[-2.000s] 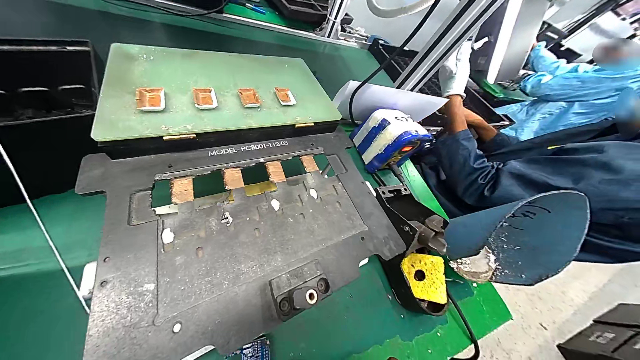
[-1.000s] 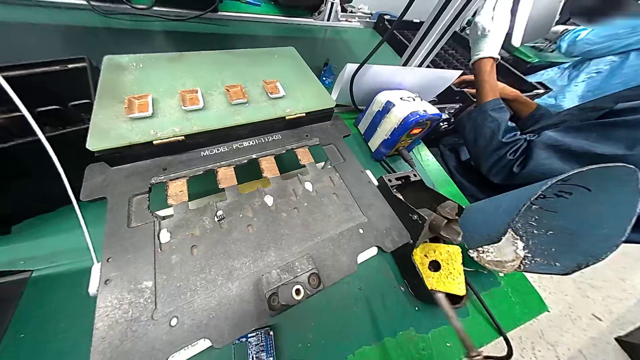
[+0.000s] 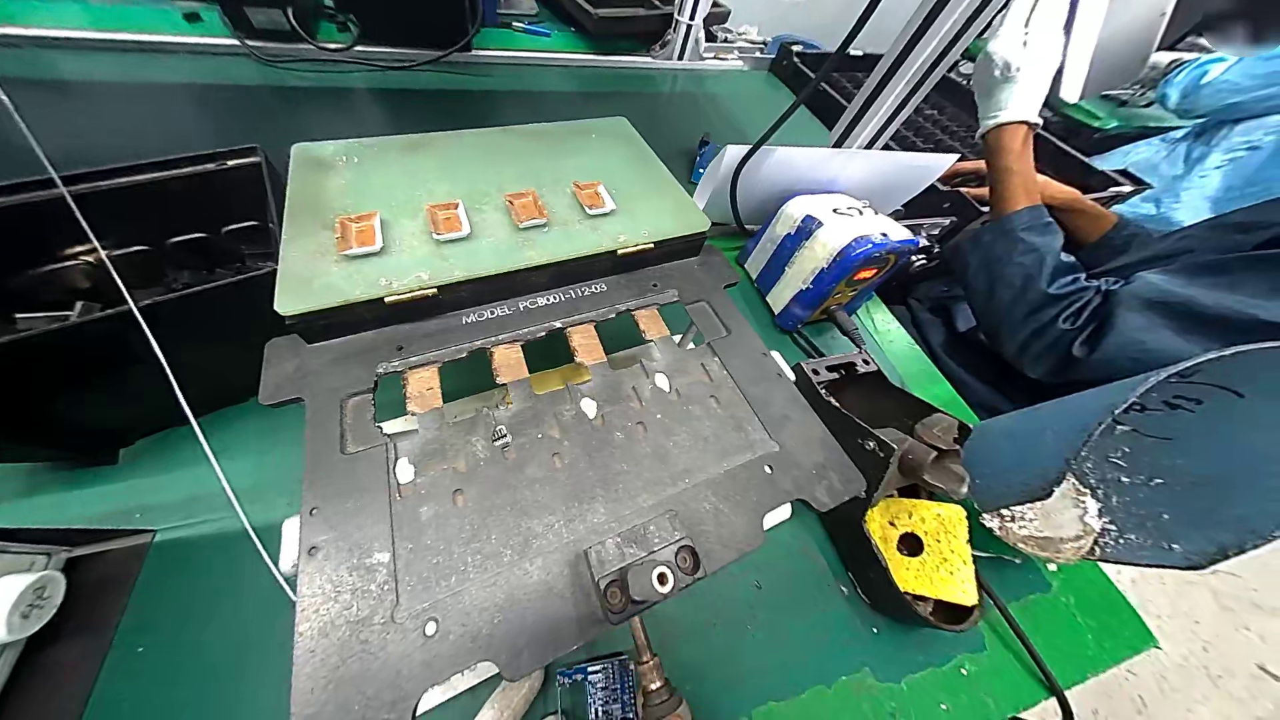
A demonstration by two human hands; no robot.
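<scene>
A blue circuit board (image 3: 598,688) shows at the bottom edge, just below the black fixture plate (image 3: 560,480). Beside its left edge is a pale rounded shape, apparently a gloved fingertip of my left hand (image 3: 512,697); its grip is hidden. To the right of the board, a soldering iron (image 3: 650,668) points upward, its tip near the fixture's screwed block (image 3: 645,580). My right hand is out of view, as is the iron's handle. The plate has several openings and copper-coloured strips. Behind it, a green hinged lid (image 3: 480,180) carries several small copper-and-white pads.
The iron's stand with a yellow sponge (image 3: 922,550) and a blue soldering station (image 3: 825,255) stand right of the plate. A blue curved tube (image 3: 1180,460) juts in beyond them. Black bins (image 3: 130,370) sit at left. A co-worker's gloved hand (image 3: 1015,80) is at upper right.
The soldering iron, beside the sponge one second ago, has moved left to the circuit board. The pale fingertip-like shape has come into view at the bottom. The co-worker's gloved hand has risen since the earliest frame.
</scene>
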